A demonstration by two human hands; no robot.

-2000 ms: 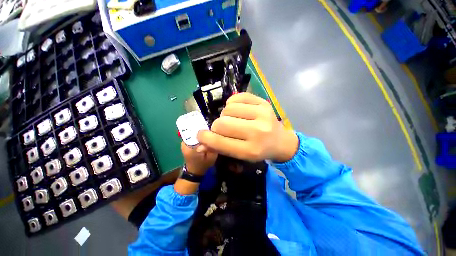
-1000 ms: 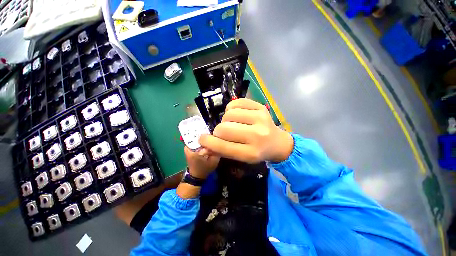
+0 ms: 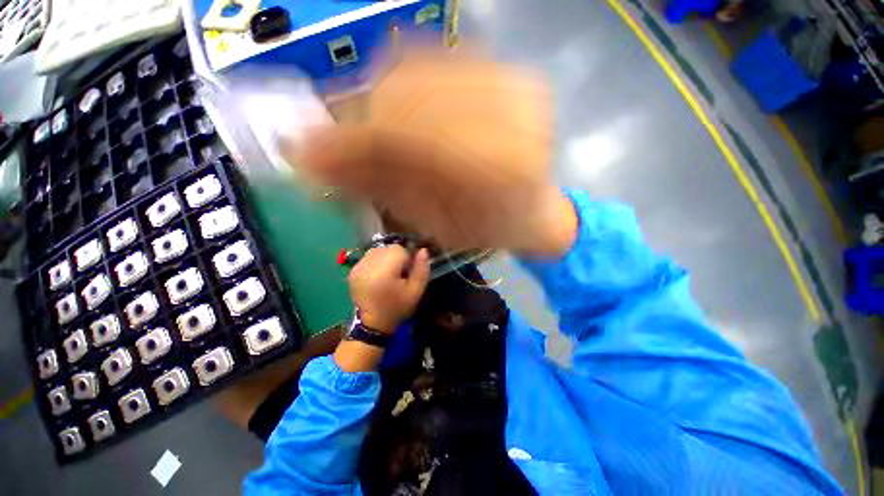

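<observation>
My right hand is raised in front of the bench, large and blurred. Its fingers are on a white unit, a pale smear left of the hand. My left hand is curled at the front of the black fixture, beside a red tip; whether it grips anything is hidden. Most of the fixture is covered by my right hand. The front black tray holds rows of silver-white units with dark centres.
The rear black tray has many empty pockets. The blue box stands at the back, with a black object on top. White foam trays lie behind. The green mat borders the front tray. A grey aisle is on the right.
My right hand has moved up and left from the fixture front, carrying the white unit away from my left hand. My left hand has closed into a curled shape beside the red tip.
</observation>
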